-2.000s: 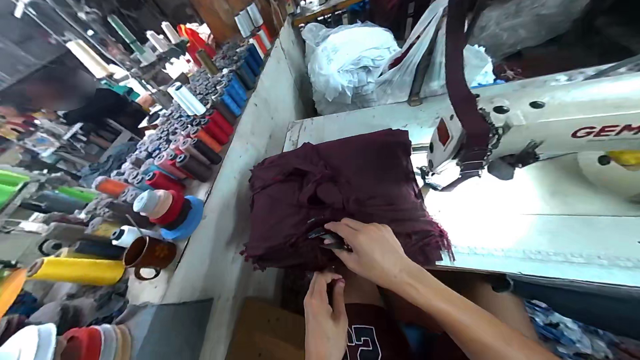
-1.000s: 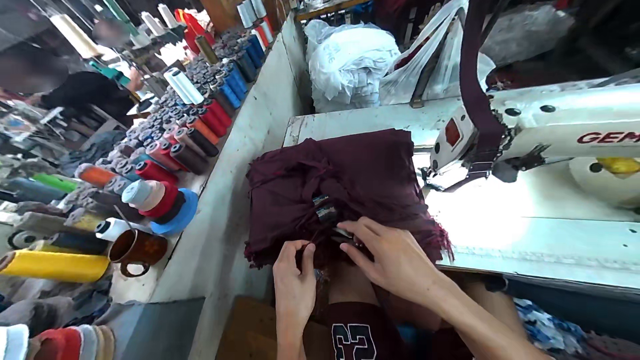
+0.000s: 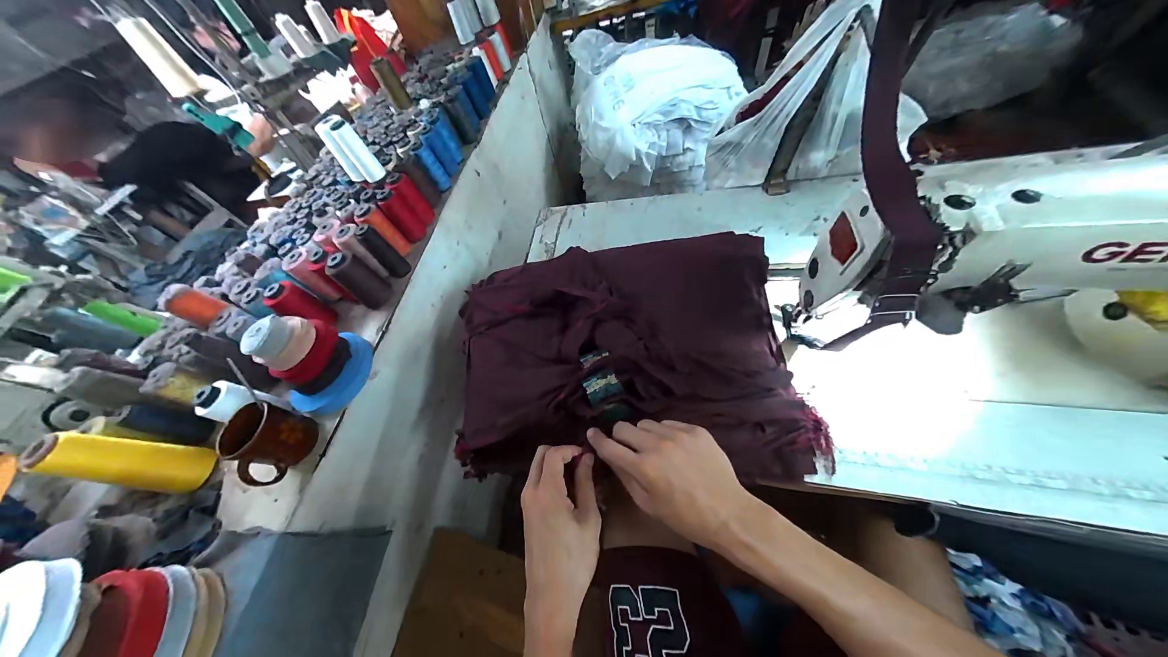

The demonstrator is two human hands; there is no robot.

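A stack of dark maroon fabric pieces (image 3: pixel 675 301) with frayed edges lies on the white sewing table, left of the machine head. Woven labels (image 3: pixel 602 388) show on its bunched upper layer. At the stack's front edge my left hand (image 3: pixel 561 497) pinches maroon fabric between thumb and fingers. Close on its right, my right hand (image 3: pixel 671 465) rests with bent fingers on the fabric's front edge; its fingertips are partly hidden, so its hold cannot be told. A white industrial sewing machine (image 3: pixel 1013 228), with a maroon strip (image 3: pixel 885 137) hanging over its head, stands at the right.
A pale wooden partition (image 3: pixel 438 274) runs along the table's left. Beyond it are many thread cones (image 3: pixel 401 210), a brown mug (image 3: pixel 265 438) and a yellow cone (image 3: pixel 119 463). White bundled cloth in plastic (image 3: pixel 657 109) sits behind the table. A person (image 3: pixel 182 173) works at the far left.
A dark object, possibly thread snips, seen in my right hand two seconds ago does not show now. My hands have drawn close together at the stack's front edge.
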